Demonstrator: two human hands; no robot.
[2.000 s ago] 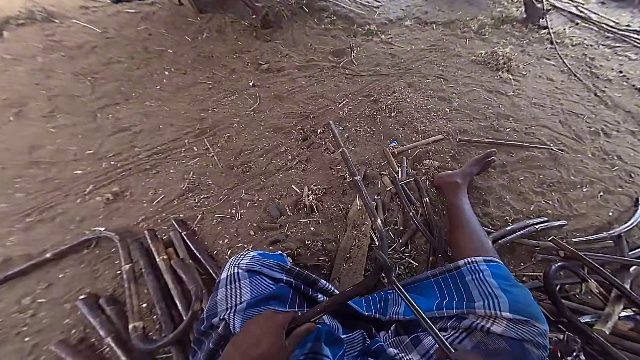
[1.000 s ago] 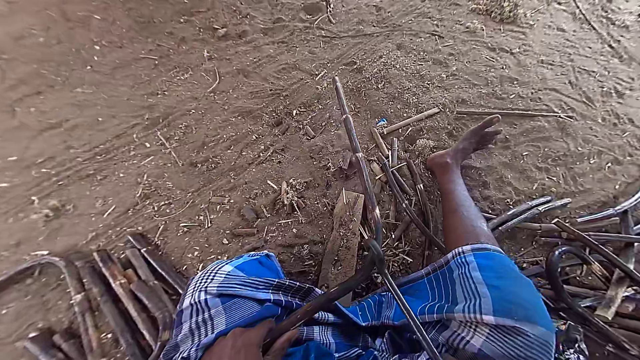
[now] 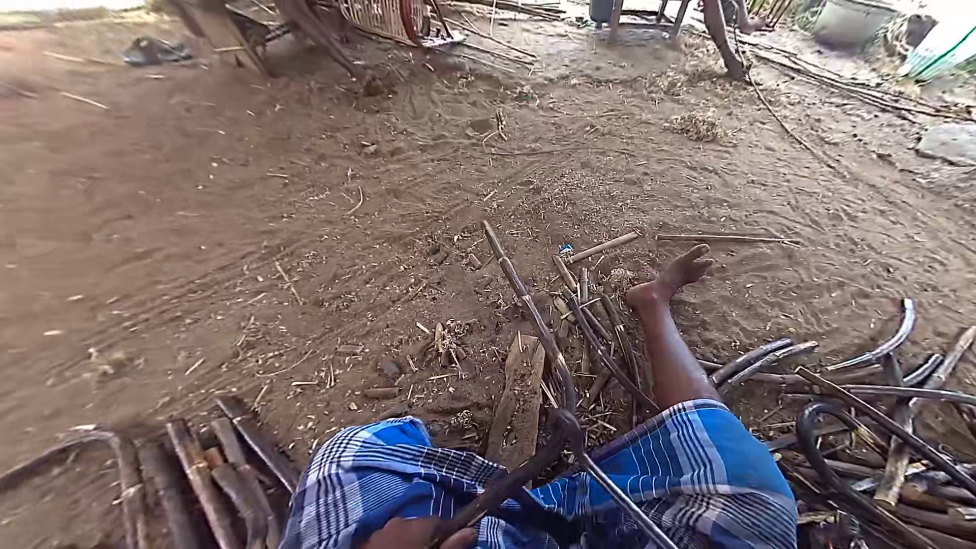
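My left hand is at the bottom edge, closed around the lower end of a dark wooden stick. This stick meets a long bent cane pole at a dark joint over my lap; the pole runs up and left from there, and a shinier length goes down to the bottom right. My right hand is outside the picture. A blue checked cloth covers my legs, and my bare foot rests on the soil. Between my legs a flat wooden board lies on the ground.
Dark cut sticks lie at the lower left beside a curved cane. Bent canes are heaped at the lower right. Short cane pieces lie near my foot. Another person's leg and a woven cane item are at the top.
The view has tilted down and then back up. My left hand stays on the dark stick, and the joined pole keeps nearly the same place over my lap.
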